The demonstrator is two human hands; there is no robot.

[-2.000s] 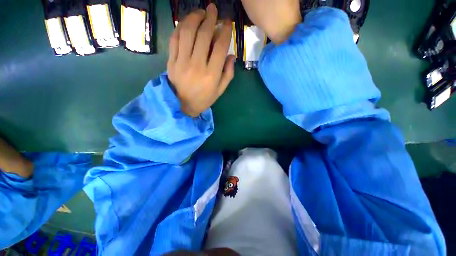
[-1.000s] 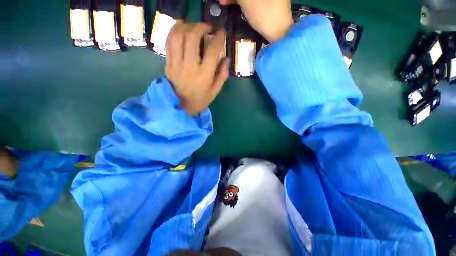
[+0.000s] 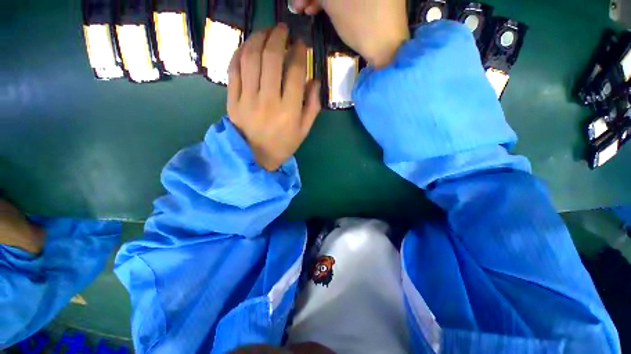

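Observation:
Several black units with bright white rectangles lie in a row on the green table, such as one at the left [image 3: 222,48]. My left hand [image 3: 270,93] lies palm down over a black unit [image 3: 309,59], which shows at its fingertips and beside the index finger. My right hand [image 3: 363,24] is over the top of the same unit, cut off by the upper edge; its fingertips are partly out of view, and what they pinch cannot be told. Another unit [image 3: 342,79] lies just below the right hand. Units with silver-grey discs [image 3: 506,41] lie right of it.
A loose heap of black units [image 3: 605,104] lies at the right edge. Another person's blue sleeve and forearm [image 3: 59,256] are at the lower left. The table's near edge runs in front of my body. Blue items lie at the bottom left.
My left hand stays on the unit. The fourth unit from the left stood more upright two seconds ago and is now slightly tilted. The view has shifted a little.

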